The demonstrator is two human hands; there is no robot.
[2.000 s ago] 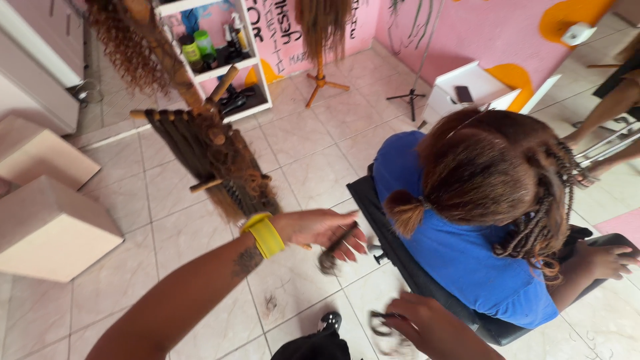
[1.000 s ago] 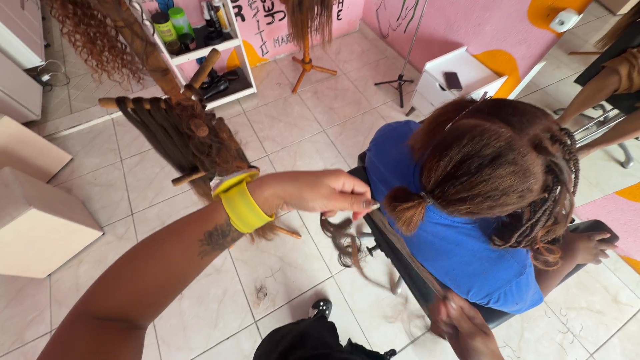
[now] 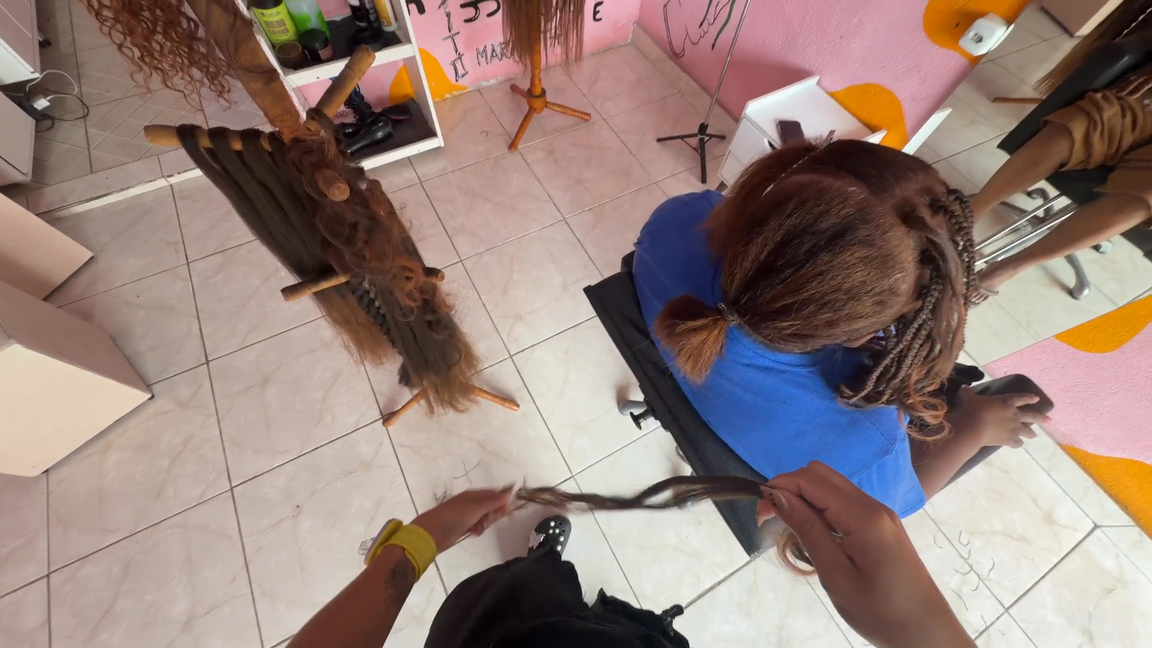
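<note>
A thin strand of brown hair [image 3: 661, 493] stretches between my two hands, low in the view. My left hand [image 3: 472, 515], with a yellow band at the wrist, pinches its left end. The right end is closed in my right hand [image 3: 832, 531], and a curl of hair hangs below those fingers. Just beyond my right hand sits a person in a blue shirt [image 3: 765, 396], back toward me. That person's brown hair [image 3: 823, 243] is partly in thin braids [image 3: 900, 351] on the right, with a small tied tuft [image 3: 695, 337] at the back.
A wooden rack [image 3: 310, 286] hung with dark and curly hair stands on the tiled floor at left. Behind it is a white shelf [image 3: 427, 90] with bottles. Pale boxes [image 3: 63, 387] stand far left. The person's black chair [image 3: 666, 405] is close by; a mirror is at right.
My left hand has moved away from the tied tuft, down and to the left. The strand is now stretched between both hands; two seconds ago loose hair hung from my left hand.
</note>
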